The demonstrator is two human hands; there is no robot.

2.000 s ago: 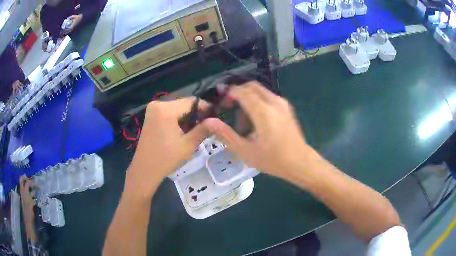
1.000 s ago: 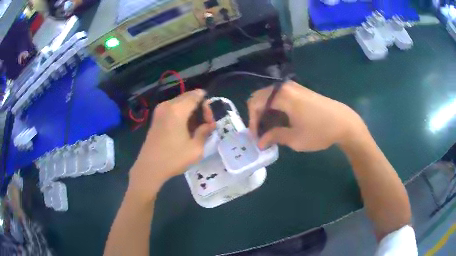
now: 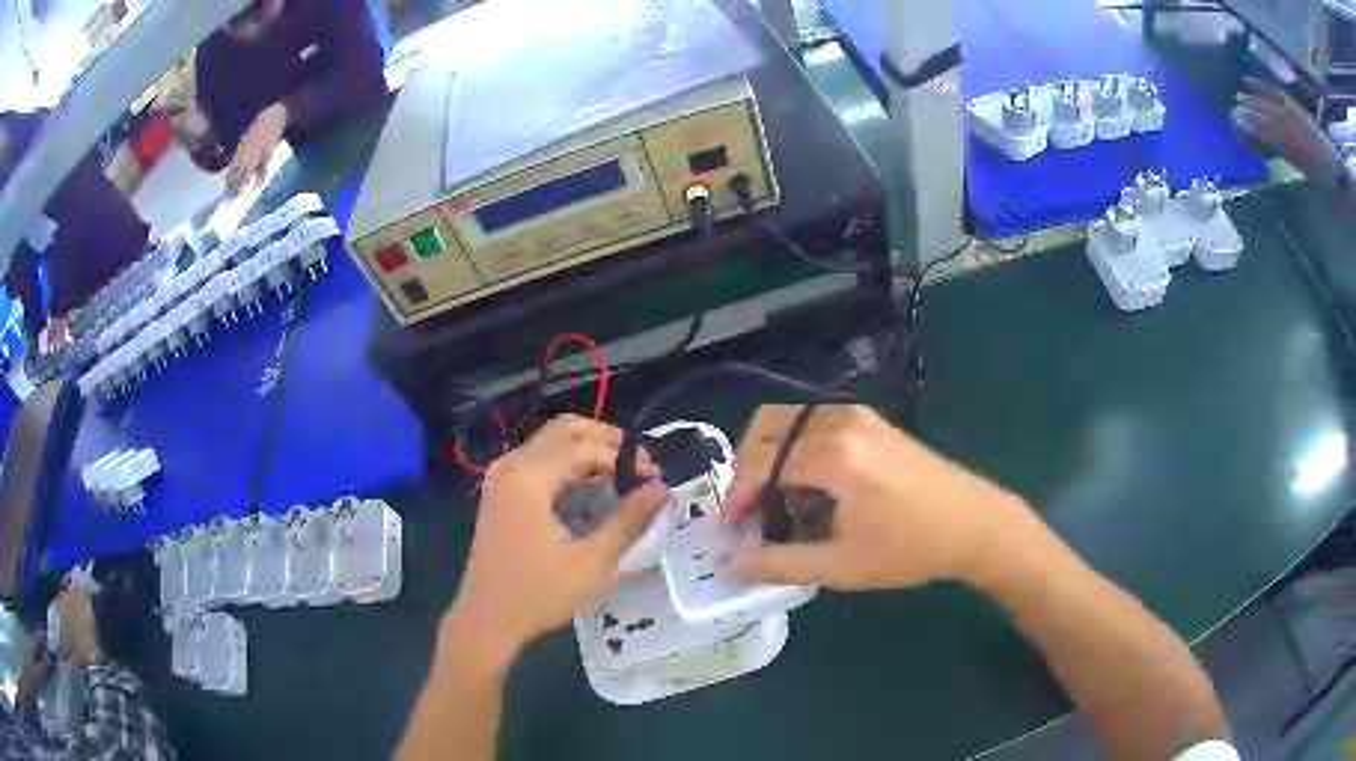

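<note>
A white power strip (image 3: 631, 657) lies on the green bench, with universal outlets and a black patch at its far end. A white plug adapter (image 3: 702, 583) rests on it, partly under my right hand. My left hand (image 3: 558, 520) holds a dark grip of a black test lead (image 3: 632, 431) at the strip's left side. My right hand (image 3: 863, 506) holds another dark grip over the adapter. Both hands are bare. The fingers hide where the lead tips are.
The tester (image 3: 565, 193) stands beyond on a dark stand, its green lamp unlit. A red lead (image 3: 602, 372) lies below it. White adapters stand left (image 3: 283, 558) and right (image 3: 1133, 268). Blue mats carry more. A metal post (image 3: 925, 149) stands right of the tester. Other people are at left and right.
Both hands have spread apart from their closer position over the strip and now hold the grips beside the adapter. The tester's green lamp has gone out. The view has shifted.
</note>
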